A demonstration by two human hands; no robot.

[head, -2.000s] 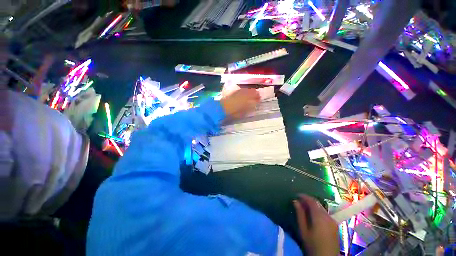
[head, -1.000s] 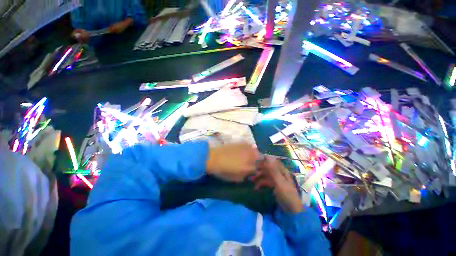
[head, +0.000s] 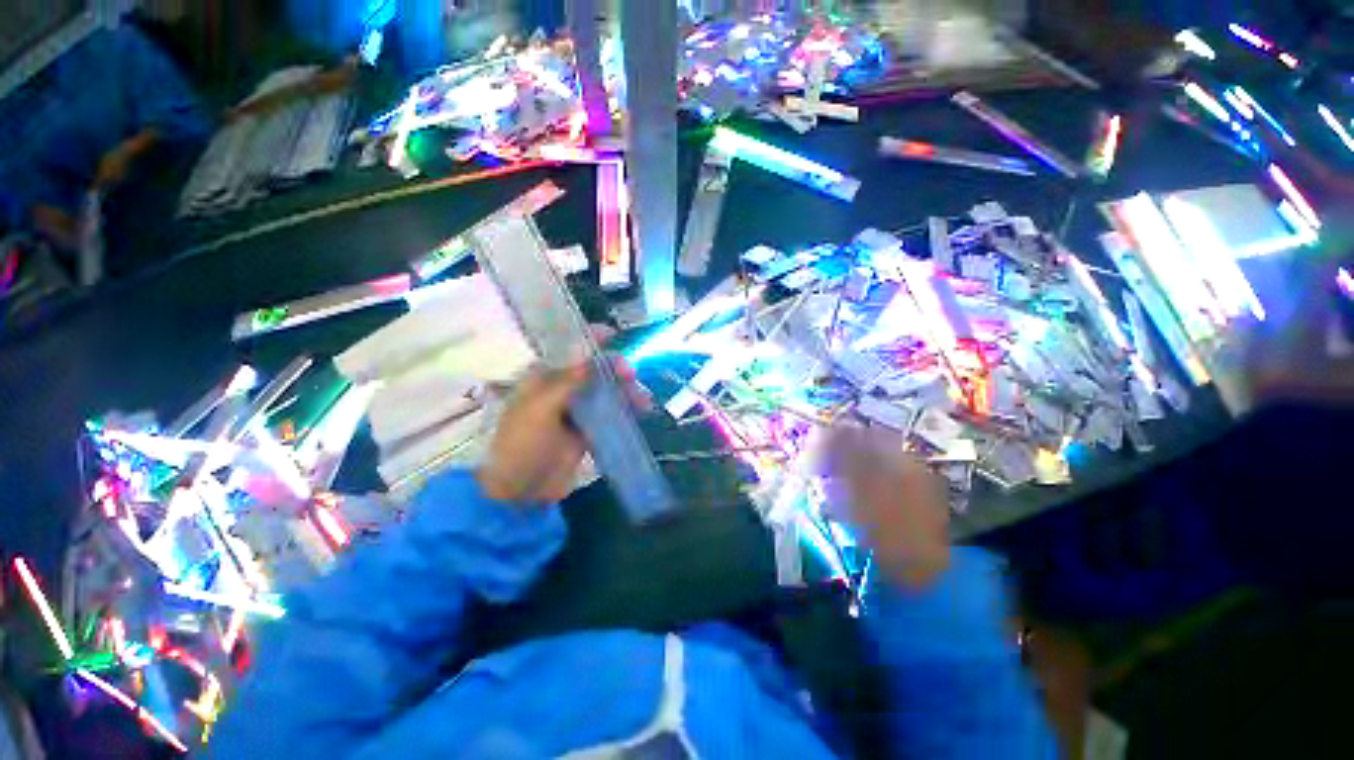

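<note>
My left hand (head: 541,434) holds a flat grey strip (head: 572,364), longer than the hand, tilted above the bench. My right hand (head: 888,498) is blurred at the near edge of a large pile of light strip assemblies (head: 950,342); whether it grips one cannot be told. Pale flat strips (head: 431,371) lie stacked on the bench, partly behind my left hand. A smaller tangled pile of glowing light strips (head: 223,490) lies to the left.
A metal post (head: 651,164) stands ahead at the bench. Single light strips lie around it, one of them glowing green-blue (head: 787,161). Another glowing pile (head: 490,101) and grey strips (head: 275,141) lie across the bench. People sit at far left and right.
The view has turned right. My hands were together; now they are apart, the left raised with a flat strip and the right over at the large pile.
</note>
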